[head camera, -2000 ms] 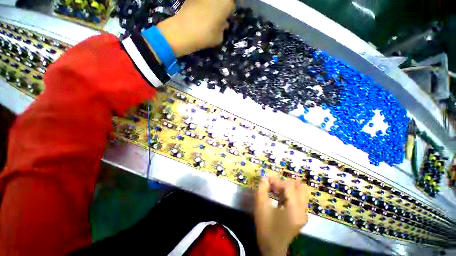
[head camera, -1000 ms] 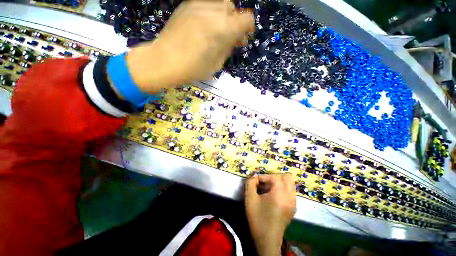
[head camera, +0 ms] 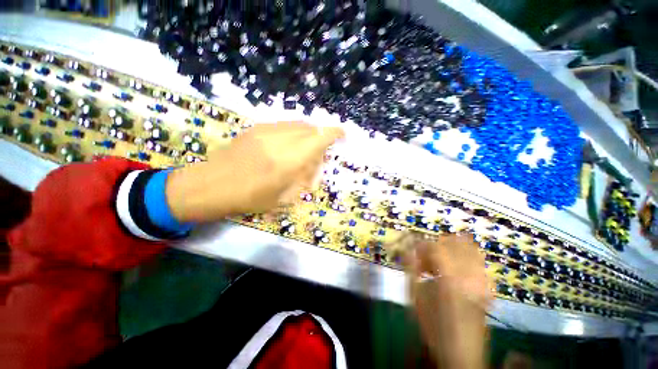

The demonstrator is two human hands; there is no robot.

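My left hand [head camera: 252, 169], with a blue band at its wrist, is over the middle of the long yellow circuit boards [head camera: 346, 209]. Its fingers point right and are blurred, so I cannot tell if they hold a part. My right hand [head camera: 454, 274] is at the boards' near edge, right of my left hand. Its fingertips are bent together and blurred, and what they hold cannot be seen. Small black, silver and blue parts stand in rows on the boards.
A large pile of loose black components [head camera: 288, 50] lies behind the boards. Bright blue disc components [head camera: 527, 130] lie to its right, inside a curved grey rim [head camera: 505, 54]. A board with yellow-and-black parts [head camera: 618, 212] is at the far right.
My left hand has come down from the black pile to the boards. My right hand has moved right along their near edge. The view has shifted a little.
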